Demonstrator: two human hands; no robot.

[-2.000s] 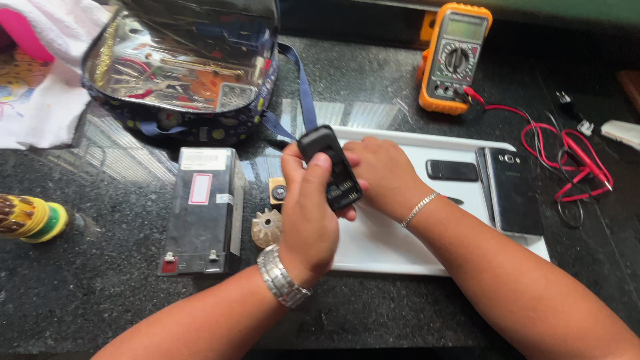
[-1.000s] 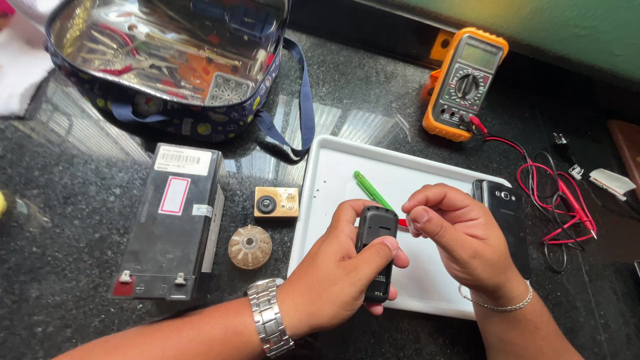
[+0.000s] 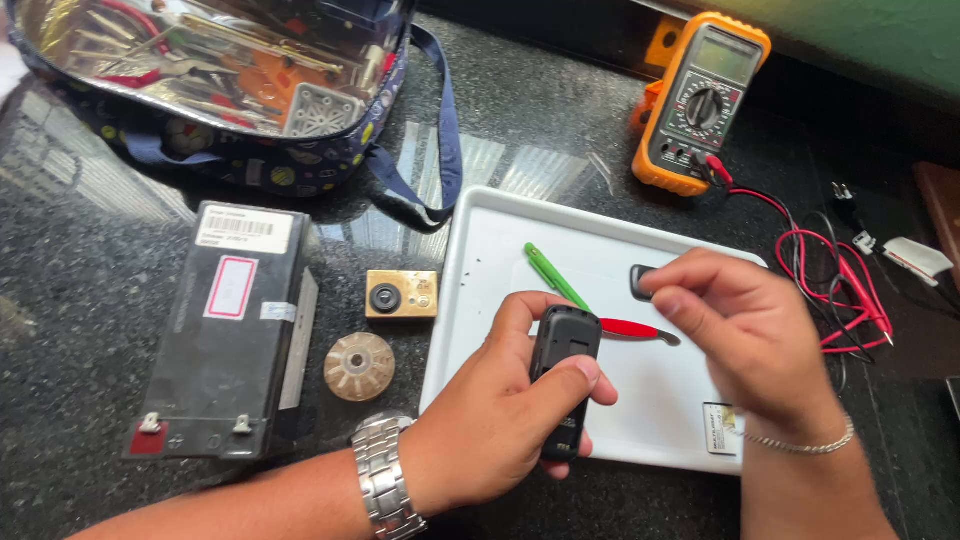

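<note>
My left hand (image 3: 517, 382) is closed around a small black mobile phone (image 3: 568, 345), held upright over the near edge of a white tray (image 3: 495, 202). Its thumb lies across the phone's face. Between thumb and fingertips, my right hand (image 3: 742, 330) pinches a black phone part (image 3: 640, 283), partly hidden, above the tray. Behind the left hand a green pen-like tool (image 3: 556, 276) lies in the tray, near a red-handled tool with a metal tip (image 3: 634, 329). A flat phone battery (image 3: 720, 429) rests at the tray's near right, below my right wrist.
An orange multimeter (image 3: 703, 105) with red and black leads (image 3: 847, 300) stands back right. Left of the tray are a gold action camera (image 3: 401, 293), a ribbed round plastic piece (image 3: 359, 367) and a large black battery (image 3: 225, 352). An open tool bag (image 3: 247, 161) sits back left.
Two seconds ago both hands were together at the phone; now my right hand is apart from it, farther right, with the black part. The view has shifted closer.
</note>
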